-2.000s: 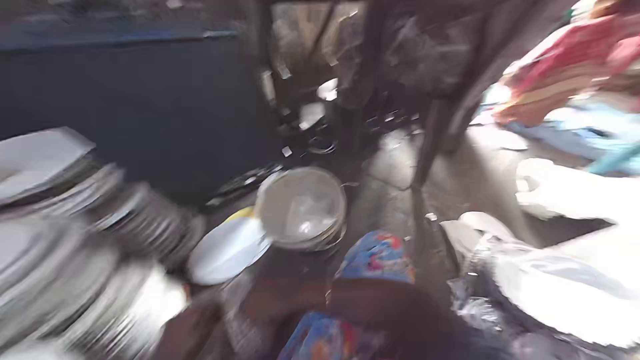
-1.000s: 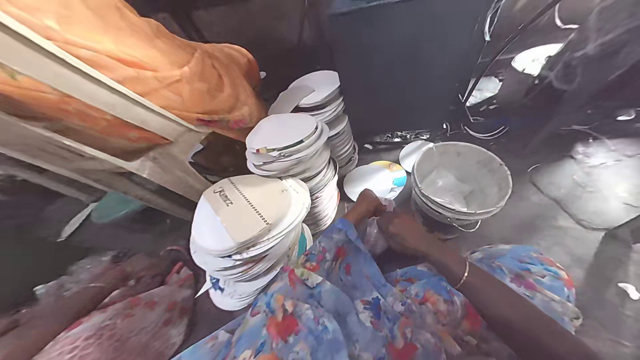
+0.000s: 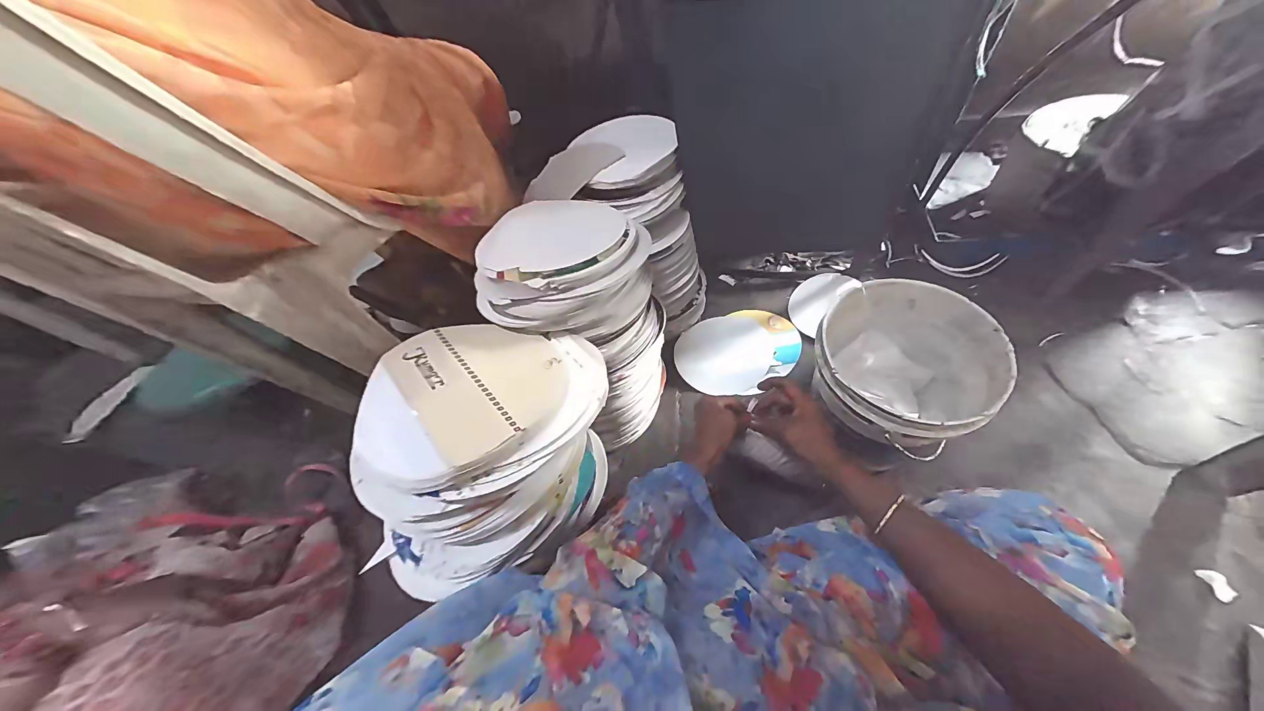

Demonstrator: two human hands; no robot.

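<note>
My left hand and my right hand meet above my lap, fingertips close together on a small pale item too small to name. Just beyond them a round white paper disc with yellow and blue print lies on the floor. Beside it a smaller white disc touches a white plastic bucket, which holds crumpled clear plastic. Left of my hands stand tall piles of round paper discs: a near pile topped by a printed cream sheet, a middle pile and a far pile.
A pale frame slants along the left, with orange cloth behind it. Pink patterned cloth lies at lower left. A dark panel stands behind the discs. Clear plastic sheeting lies on the floor at right.
The view has swung left since the oldest frame, bringing the orange cloth and frame in. My hands stay close together near the white disc; the piles and bucket have not plainly moved.
</note>
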